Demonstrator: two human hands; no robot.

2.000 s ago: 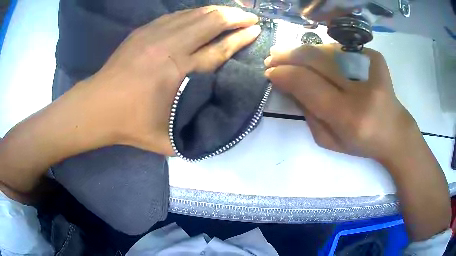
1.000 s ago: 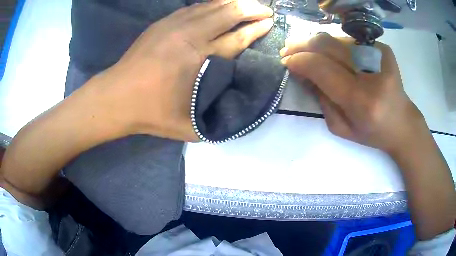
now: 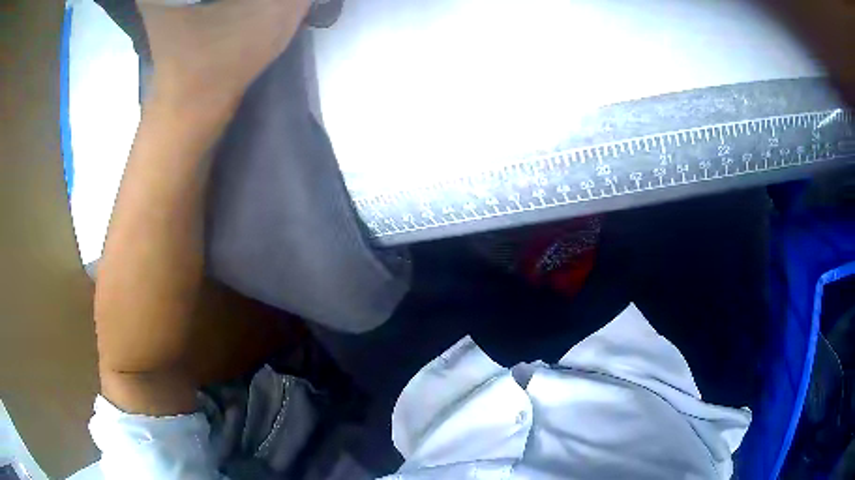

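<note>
My left hand (image 3: 225, 42) is at the top left, with its fingers cut off by the top edge. It is over the dark grey garment, and whether it grips the cloth cannot be told. A smooth grey panel (image 3: 281, 187) of the garment hangs beside my left forearm and over the table's front edge. A blurred brown shape (image 3: 820, 33) fills the top right corner, likely part of my right hand or arm; its fingers cannot be made out. The zipper, presser foot and needle are out of view.
The white table (image 3: 487, 75) has a printed measuring tape (image 3: 600, 173) along its front edge. A blue bin (image 3: 797, 375) with dark contents is at the lower right. A red thing (image 3: 567, 267) shows below the table edge. My pale shirt (image 3: 562, 412) and dark cloth (image 3: 272, 412) are at the bottom.
The view has tilted down and come nearer the table's front edge. The machine, the zipper loop and my clearly visible right hand have left the picture; my left hand now sits at the top edge.
</note>
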